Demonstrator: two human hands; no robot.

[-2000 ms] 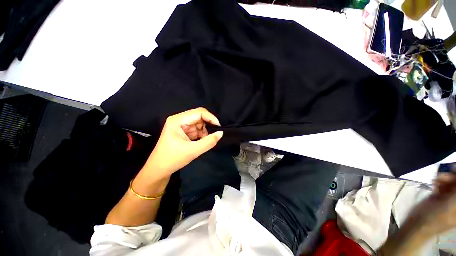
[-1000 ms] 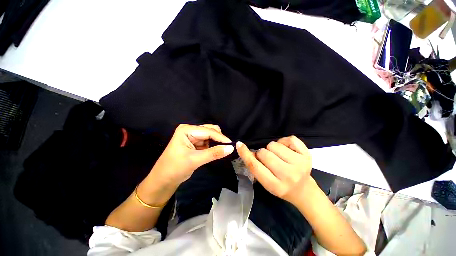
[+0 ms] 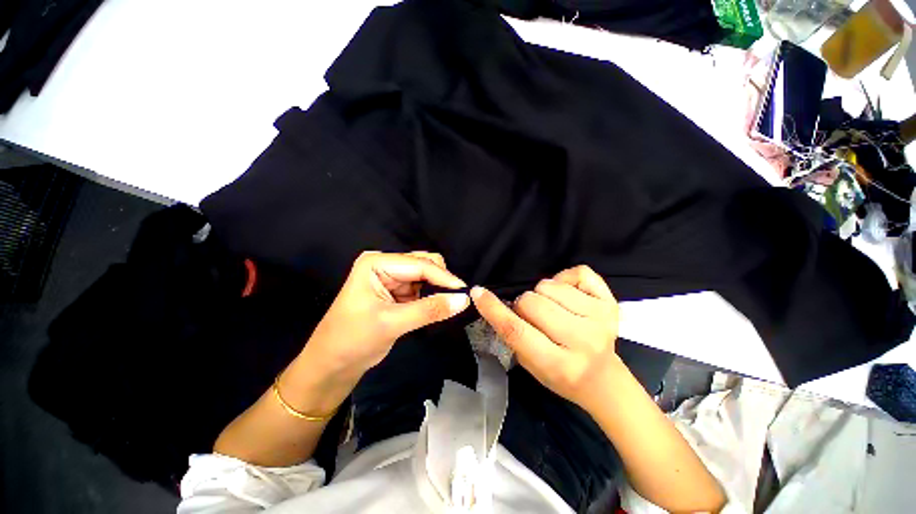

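The black garment [image 3: 482, 171] lies spread over the white table, its near edge hanging at the wearer's lap. My left hand [image 3: 387, 306] pinches the garment's near folded edge between thumb and index finger. My right hand [image 3: 557, 326] is beside it, index fingertip touching the fold near my left thumb tip, the other fingers curled. Whether the right hand holds a needle cannot be told; no needle or thread shows between the hands.
A smartphone [image 3: 800, 95], tangled thread clutter [image 3: 849, 166], a green box [image 3: 738, 22] and a yellow-brown container [image 3: 862, 40] are at the right. A dark blue pouch [image 3: 892, 390] sits at the right table corner. A black cloth heap [image 3: 171, 351] is below left.
My right hand has come from the far lower right to the fold beside my left hand. The left hand has kept its pinch. Over the last second the hands have barely moved.
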